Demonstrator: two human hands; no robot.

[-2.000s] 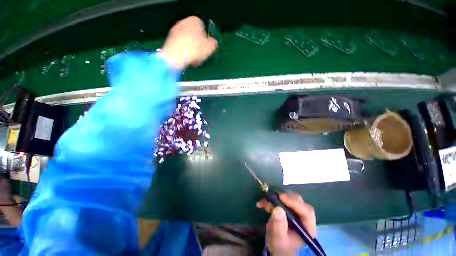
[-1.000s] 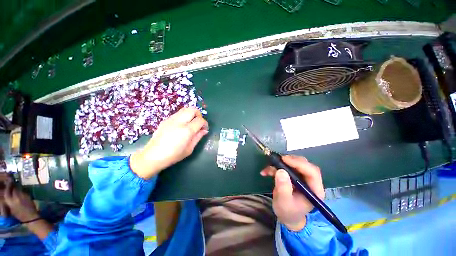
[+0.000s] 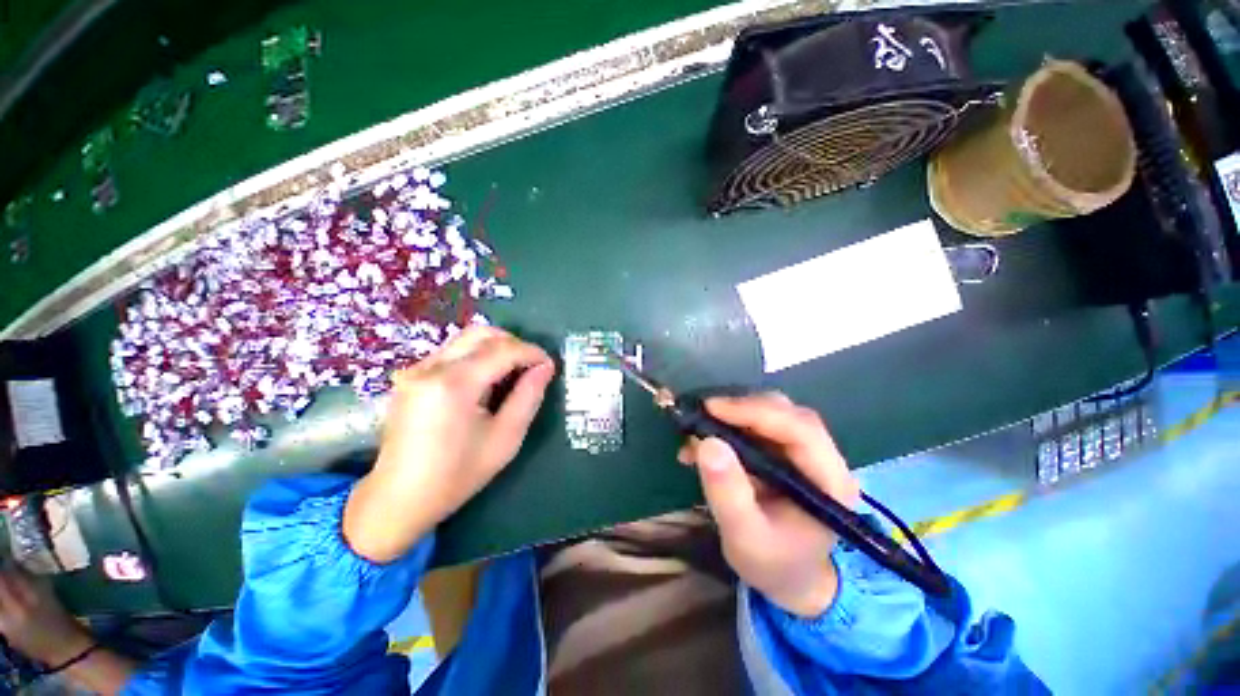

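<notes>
A small circuit board (image 3: 594,394), green at its far end and silvery below, lies flat on the green bench in front of me. My right hand (image 3: 768,496) holds a black soldering iron (image 3: 796,487) with its tip over the board's upper right part. My left hand (image 3: 456,428) is just left of the board, thumb and index fingertips close together; whether a small part is between them cannot be told. A large pile of white parts with red wires (image 3: 293,306) lies left, beyond my left hand.
A black fan (image 3: 850,116), a cardboard tube (image 3: 1034,150) and a white card (image 3: 850,297) with a wire loop stand or lie right. Black boxes are at both sides. Beyond the pale rail (image 3: 408,129), boards (image 3: 288,79) lie on the belt. Another person's hand (image 3: 41,619) shows lower left.
The left hand came back from the belt to the pile, then moved beside the board. A board now lies on the bench. The iron tip moved left over it. The view shifted.
</notes>
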